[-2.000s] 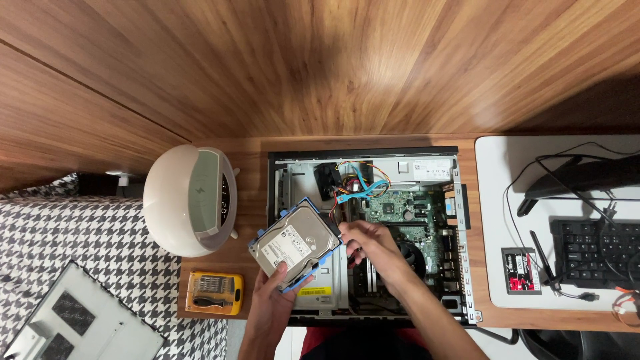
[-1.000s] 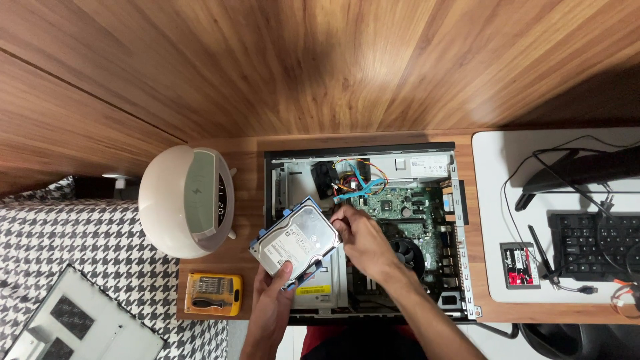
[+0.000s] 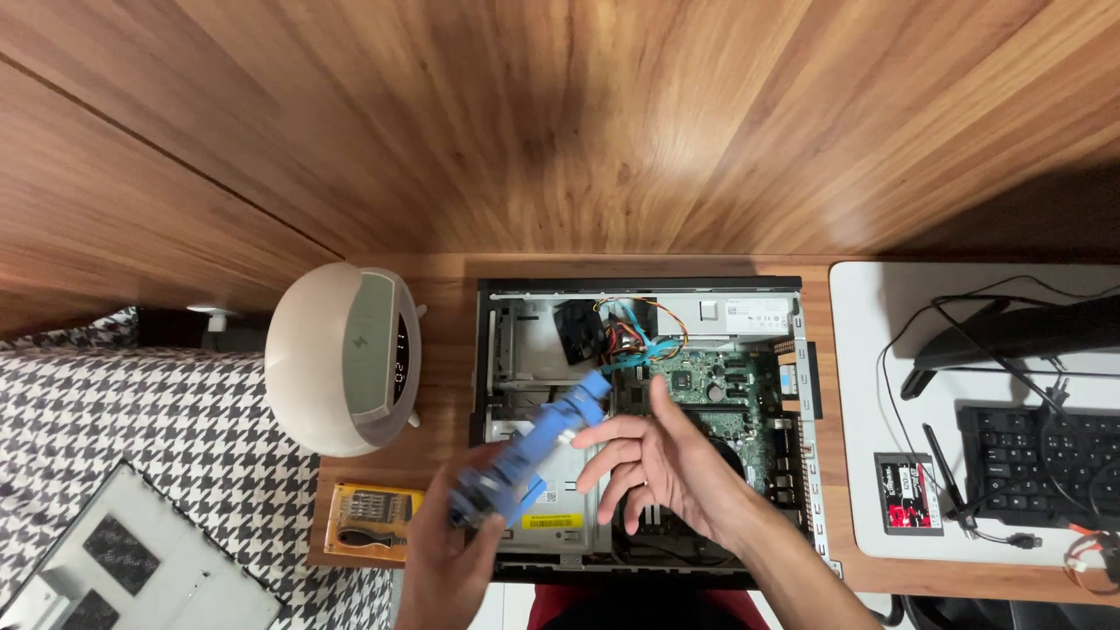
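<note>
My left hand [image 3: 455, 525] grips a hard drive in a blue plastic caddy [image 3: 529, 451], tilted on edge and blurred, over the lower left of the open computer case [image 3: 639, 284]. My right hand [image 3: 661, 472], fingers spread and holding nothing, is just right of the caddy. Beneath the hands, the case shows a green motherboard [image 3: 748, 385], a black fan [image 3: 579, 332] at the upper left, and blue and multicoloured cables [image 3: 647, 350] beside it. My right hand partly hides a round black cooler [image 3: 726, 455]. The drive's label face is out of sight.
A round white clock lamp [image 3: 319, 359] and a yellow screwdriver kit [image 3: 372, 522] stand left of the case. A metal side panel [image 3: 140, 560] lies on houndstooth cloth. At right, a white board [image 3: 862, 350] bears a keyboard [image 3: 1032, 464], cables and a Kingston solid-state drive [image 3: 910, 494].
The drive in my left hand has turned from label side up to on edge. My right hand has come away from the drive's corner, and its fingers have spread.
</note>
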